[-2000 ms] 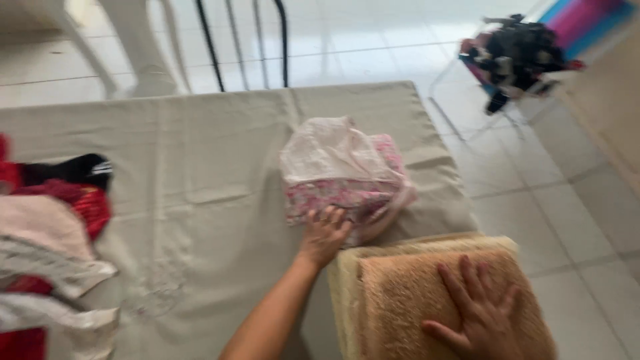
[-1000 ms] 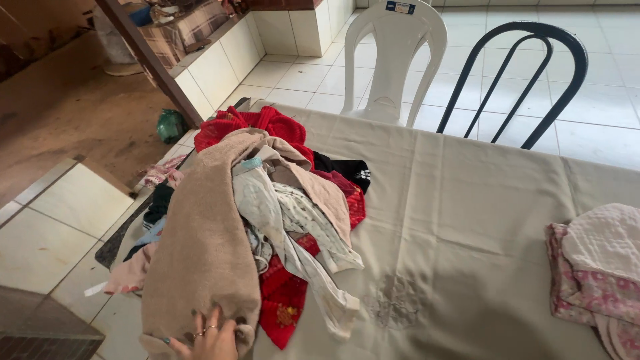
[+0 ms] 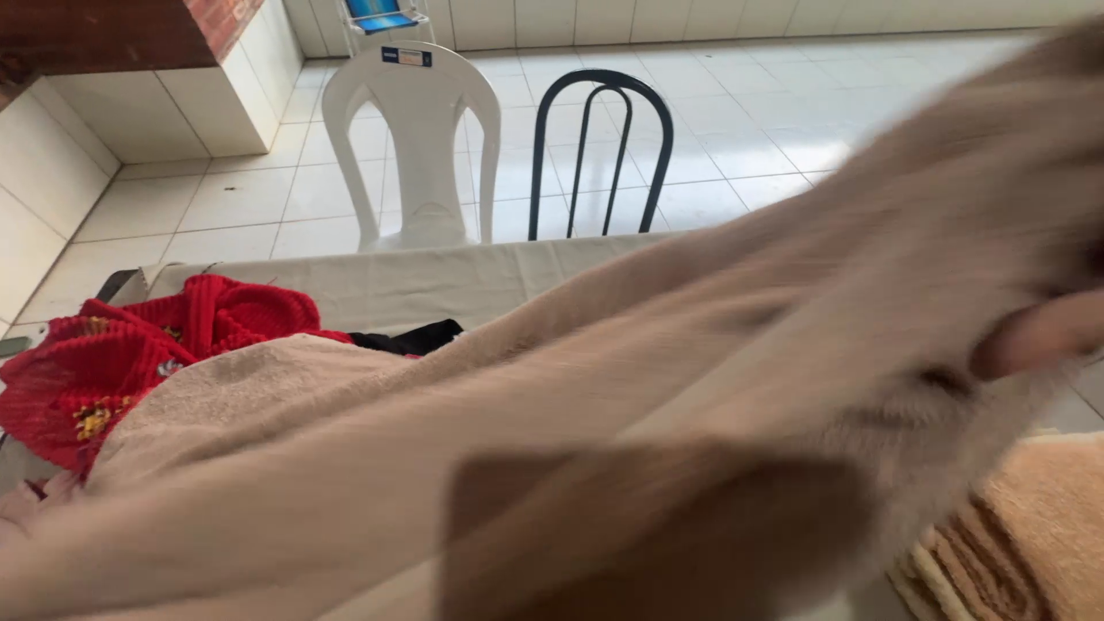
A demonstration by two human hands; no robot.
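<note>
A large beige towel or blanket [image 3: 552, 379], blurred by motion, stretches from the lower left to the upper right. At the right edge my right hand [image 3: 1039, 335] grips it; only part of a finger or thumb shows, and the rest is hidden by cloth and the frame edge. My left hand is not in view. Beneath the left part of the beige cloth lies a red ribbed garment [image 3: 129, 371] with yellow patterning. A black garment [image 3: 414, 336] sticks out beside it. Folded tan and cream towels [image 3: 1048, 509] sit at the lower right.
The table's pale cloth [image 3: 431, 280] shows along the far edge. Beyond that edge stand a white plastic chair [image 3: 418, 129] and a dark metal-framed chair [image 3: 666, 147]. A low tiled wall [image 3: 164, 112] is at the upper left, and a blue folding chair [image 3: 379, 19] stands farther back.
The beige cloth lay on the clothes pile at the left one second ago, with a ringed hand on it. Now it is raised and pulled out toward the right.
</note>
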